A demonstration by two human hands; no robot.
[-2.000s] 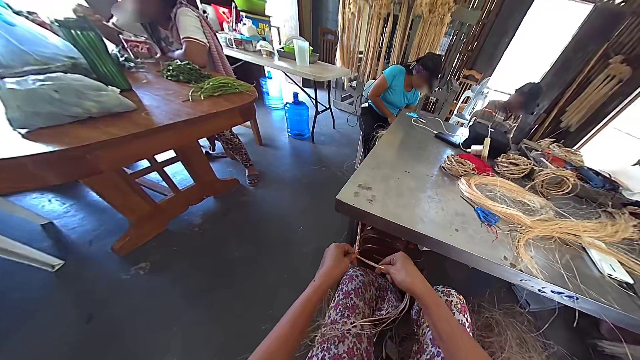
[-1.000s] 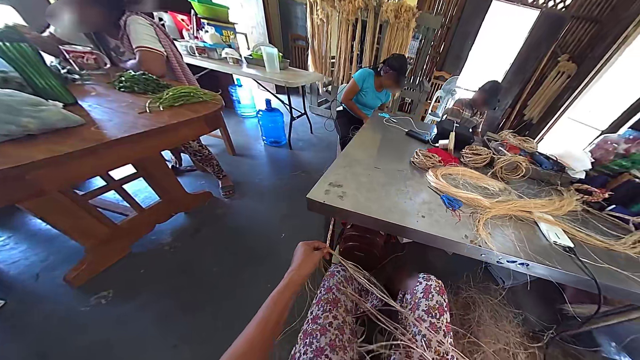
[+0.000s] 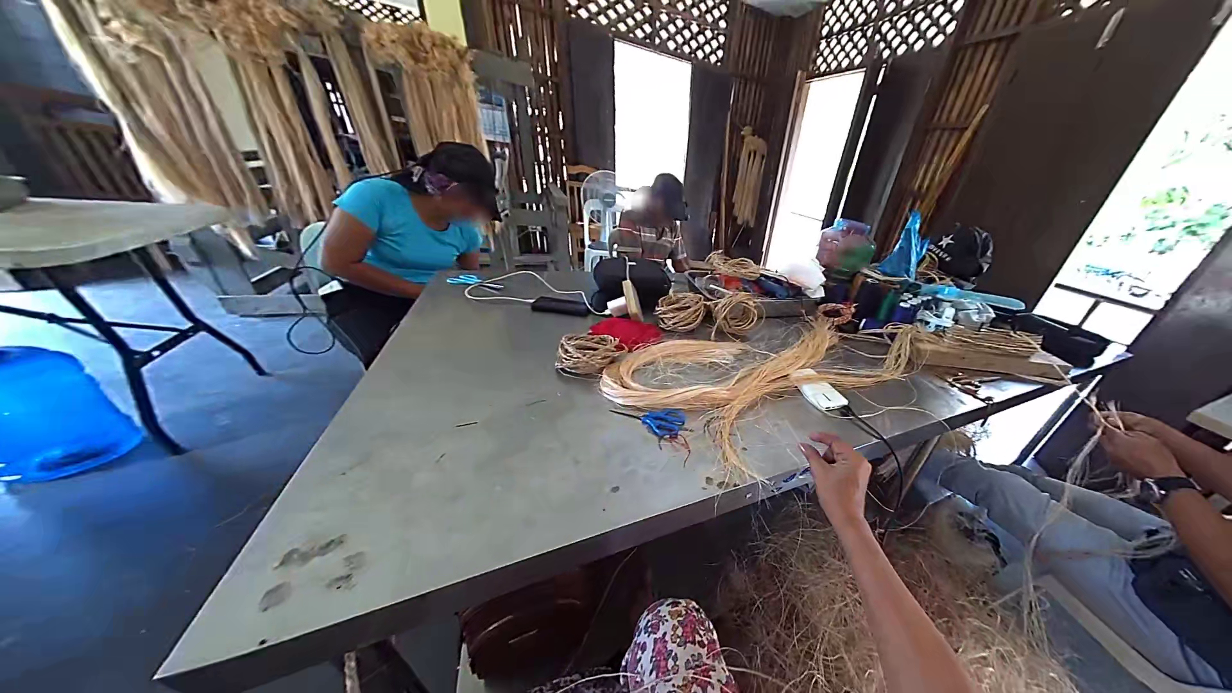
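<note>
My right hand point(image 3: 837, 472) is over the near edge of the grey table, its thumb and fingertips close together beside thin loose fibers. Whether a fine strand is between them I cannot tell. Just beyond it lies a white device point(image 3: 823, 396) with a black cable. A long hank of pale plant fiber point(image 3: 674, 371) curves across the tabletop, its loose ends toward my hand. Blue-handled scissors point(image 3: 664, 422) lie left of those ends. Coiled fiber bundles point(image 3: 589, 354) rest beside a red item point(image 3: 626, 334). My left hand is out of view.
The grey table point(image 3: 414, 481) has stains near its left corner. A heap of loose fiber point(image 3: 808, 597) lies below its near edge. At right, a co-worker's hands point(image 3: 1141, 445) hold fibers. Two people sit beyond the table. Spools and bags crowd its far right.
The view has swung far to the right. My right hand is now reaching up to the table edge; two seconds ago both hands held a strand above my lap. My left hand has left the view.
</note>
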